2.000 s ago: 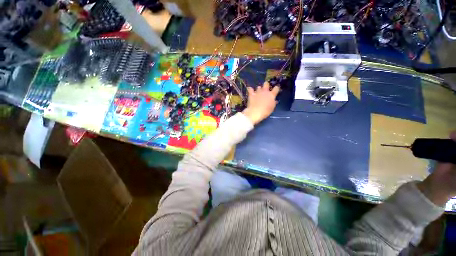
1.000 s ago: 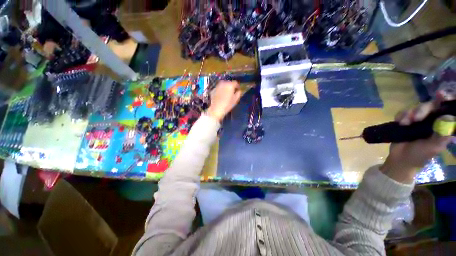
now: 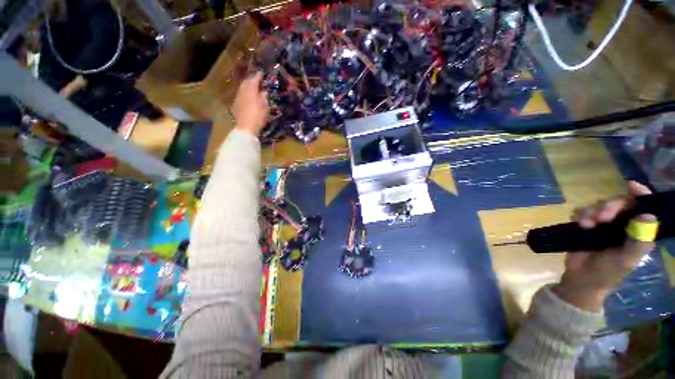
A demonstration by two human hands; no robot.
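My left hand reaches to the left end of the tangled pile of black parts with red wires; its fingertips are blurred, and I cannot tell if it holds one. My right hand grips the black electric screwdriver with a yellow ring, its thin bit pointing left over the bench. One round black part with leads lies on the dark blue sheet in front of the white-grey screw feeder. A few similar parts lie to its left, partly hidden by my left forearm.
An open cardboard box stands left of the pile. Dark ribbed rows lie on the colourful mat at left. A grey metal bar crosses the upper left. A black cord and clear plastic are at right.
My left hand has moved from the loose parts near the feeder up to the far pile. A part now lies apart on the blue sheet. The view has shifted; the screwdriver stays in my right hand.
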